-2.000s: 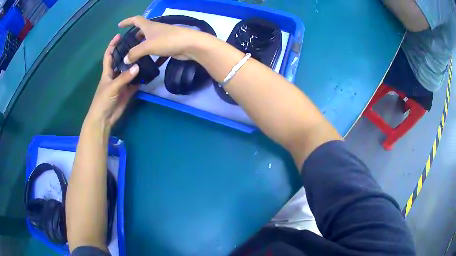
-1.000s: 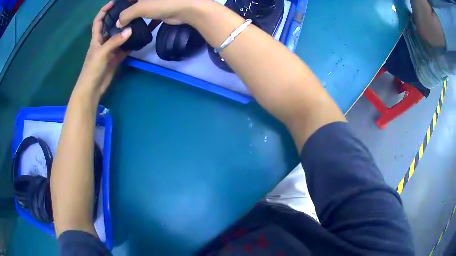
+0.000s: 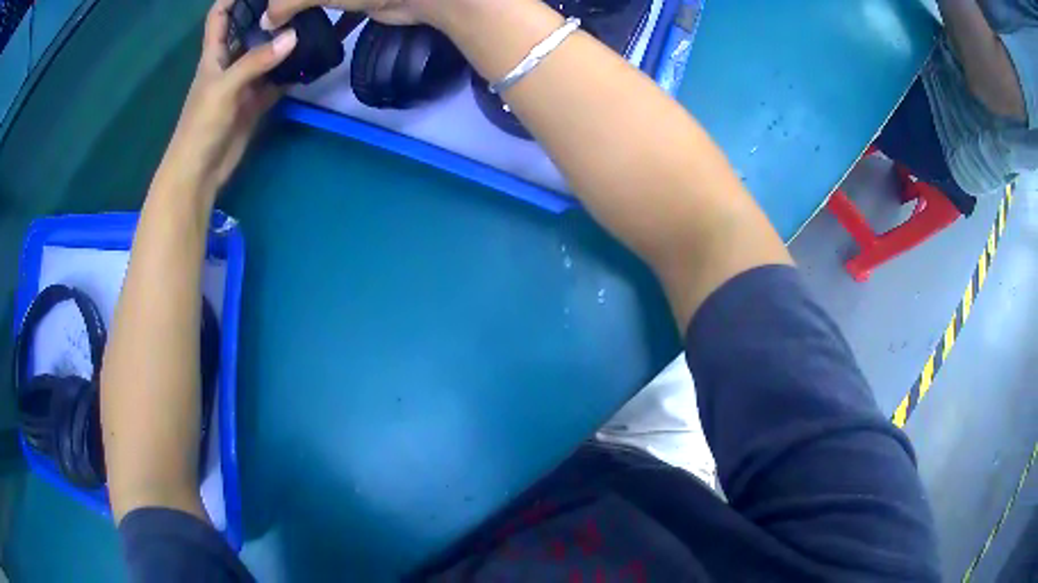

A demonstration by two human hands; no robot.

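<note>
My left hand (image 3: 233, 85) grips a black ear cup (image 3: 307, 48) at the top left, fingers behind it and thumb on its near side. My right hand (image 3: 364, 7) reaches to the same cup from the right and is partly cut off by the top edge; a fingertip rests on the cup. The other ear cup (image 3: 398, 65) lies on the white liner (image 3: 455, 128) of a blue tray (image 3: 421, 156). A black oval piece (image 3: 501, 108) lies at the tray's right, partly hidden by my right forearm. The headband is not clearly visible.
A second blue tray (image 3: 236, 376) at the lower left holds black headphones (image 3: 71, 427), partly behind my left forearm. Both trays stand on the teal-green surface (image 3: 421, 330). At the right are a seated person's arm (image 3: 981, 57), a red stool (image 3: 899, 233) and yellow-black floor tape (image 3: 956, 325).
The view has shifted, so trays, hands and headphones sit higher and the upper tray is cut off by the top edge. Both hands stay at the same ear cup.
</note>
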